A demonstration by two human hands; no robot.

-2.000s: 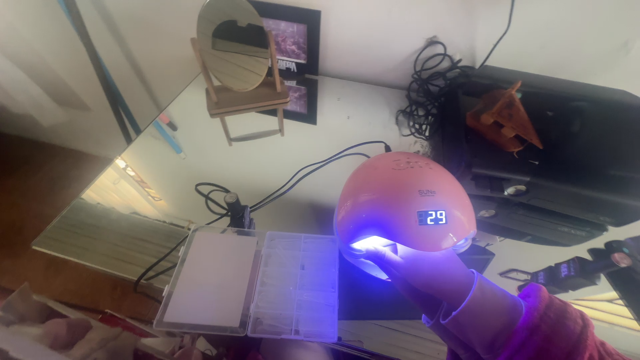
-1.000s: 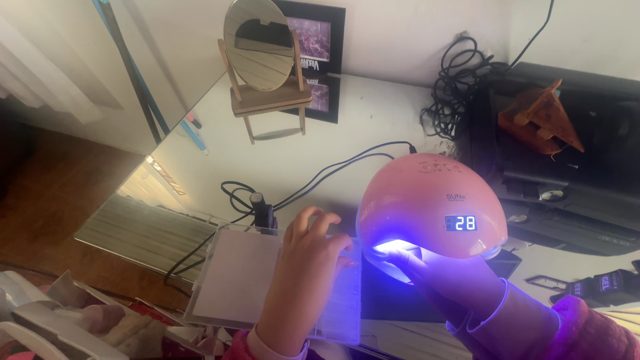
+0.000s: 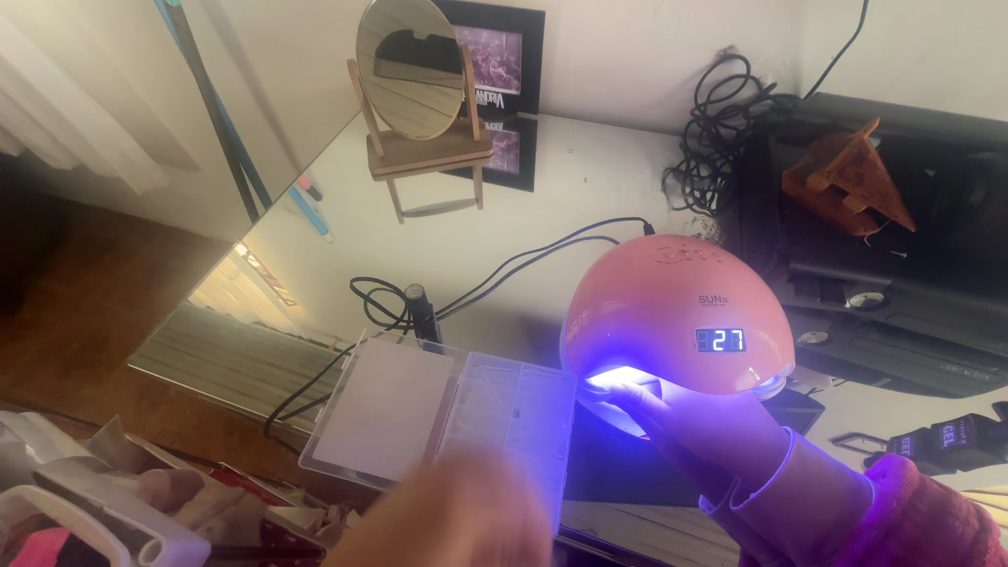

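A pink dome-shaped nail lamp [image 3: 677,307] stands on the reflective tabletop, lit blue-violet inside, its display reading 27. My right hand [image 3: 669,417] reaches into its opening from the front right; the fingers are mostly hidden inside. Left of the lamp lies an open clear plastic compartment case [image 3: 508,417], with a pale sheet [image 3: 382,402] in its left half and clear pieces in its compartments. My left hand [image 3: 457,512], badly blurred, is over the case's front edge; its fingers cannot be made out.
Behind stand a round mirror [image 3: 411,71] on a wooden stand and a framed picture [image 3: 504,59]. Black cables [image 3: 709,142] lie coiled beside a black device [image 3: 882,291] bearing an orange object [image 3: 846,185]. Dark gel bottles [image 3: 949,437] are at right, a cluttered container [image 3: 118,504] at lower left.
My left hand, out of view two seconds ago, came over the case and is now lower, near its front edge. The display went from 29 to 27. My right hand stays at the lamp.
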